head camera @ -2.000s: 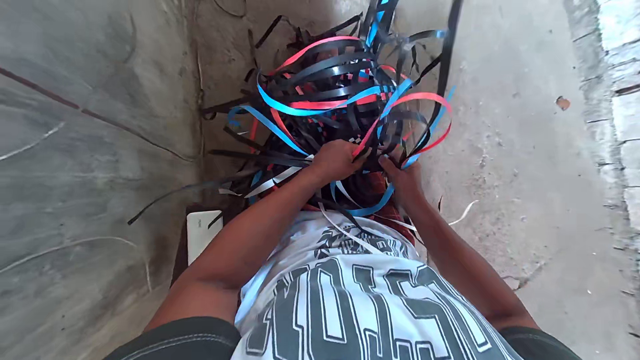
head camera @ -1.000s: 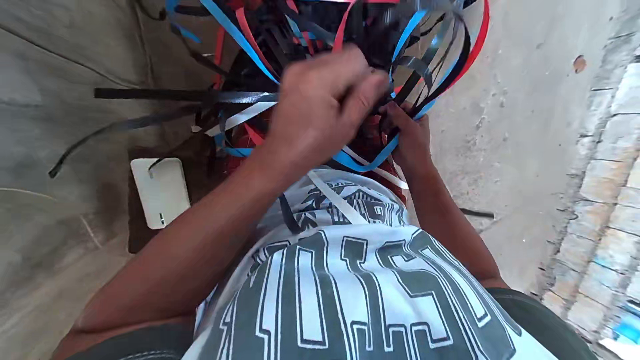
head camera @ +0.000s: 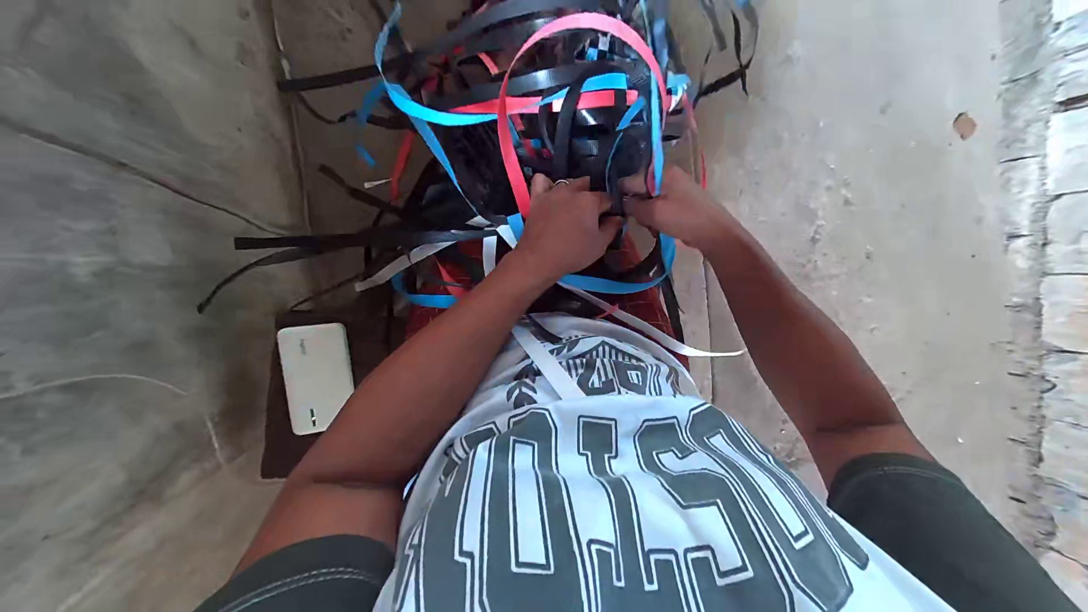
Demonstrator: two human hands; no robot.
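A tangle of black, blue, red and white plastic strapping bands lies over my lap and beyond it. My left hand (head camera: 568, 223) is closed on a black plastic band (head camera: 615, 170) at the near side of the tangle. Close beside it on the right, my right hand (head camera: 673, 204) grips the bands too, its fingertips partly hidden. A red plastic band (head camera: 512, 127) arches above both hands. A blue plastic band (head camera: 442, 115) curves at the upper left, and a white plastic band (head camera: 544, 361) trails over my shirt.
A white power bank (head camera: 315, 378) rests on a dark brown surface (head camera: 280, 450) to the left. A concrete wall (head camera: 127, 212) stands at the left. Concrete floor (head camera: 850, 170) extends on the right towards a strip of bricks (head camera: 1067, 212).
My left hand, raised and blurred a second ago, has come down beside my right hand onto the bands. The view has shifted.
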